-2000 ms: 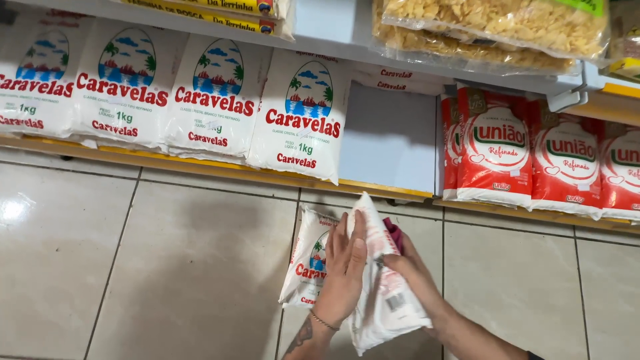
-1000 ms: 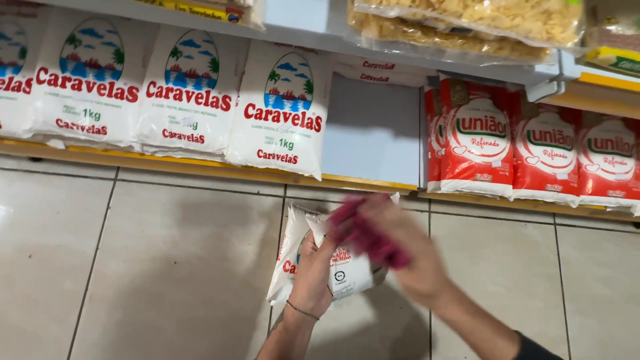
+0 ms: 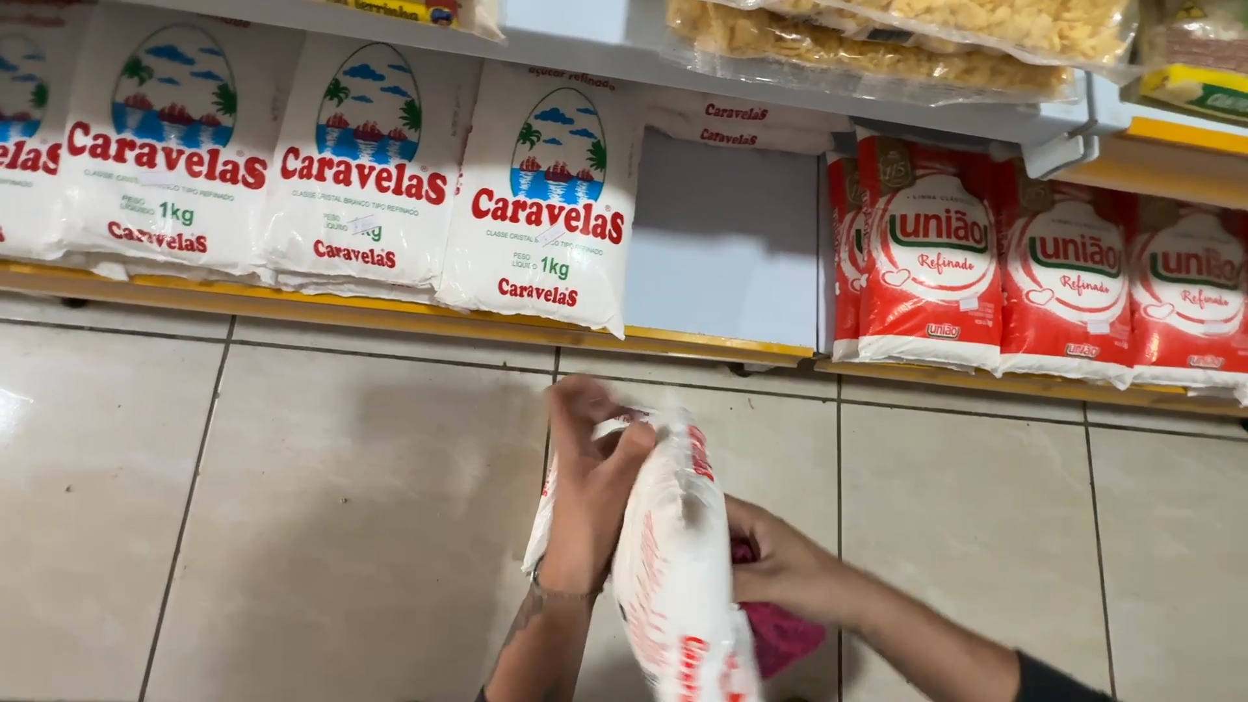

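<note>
A white plastic bag of Caravelas sugar (image 3: 678, 565) stands on its narrow side between my hands, above the floor. My left hand (image 3: 590, 468) is at the bag's upper left edge, fingers blurred; whether it grips is unclear. On the right side, my right hand (image 3: 780, 565) holds a magenta cloth (image 3: 780, 634) against the bag, its fingers partly hidden. Another white bag (image 3: 539, 517) shows at its edge behind my left hand, mostly covered.
Caravelas sugar bags (image 3: 546, 214) line the bottom shelf (image 3: 726, 244) on the left. Red União sugar bags (image 3: 931, 253) stand on the right. Bags of yellow flakes (image 3: 877, 49) overhang from the shelf above. Below lies the tiled floor (image 3: 322, 507).
The sugar bag, lying flatter under the cloth a second ago, is now turned up on its side. My right hand with the cloth has moved from over its face to its right side.
</note>
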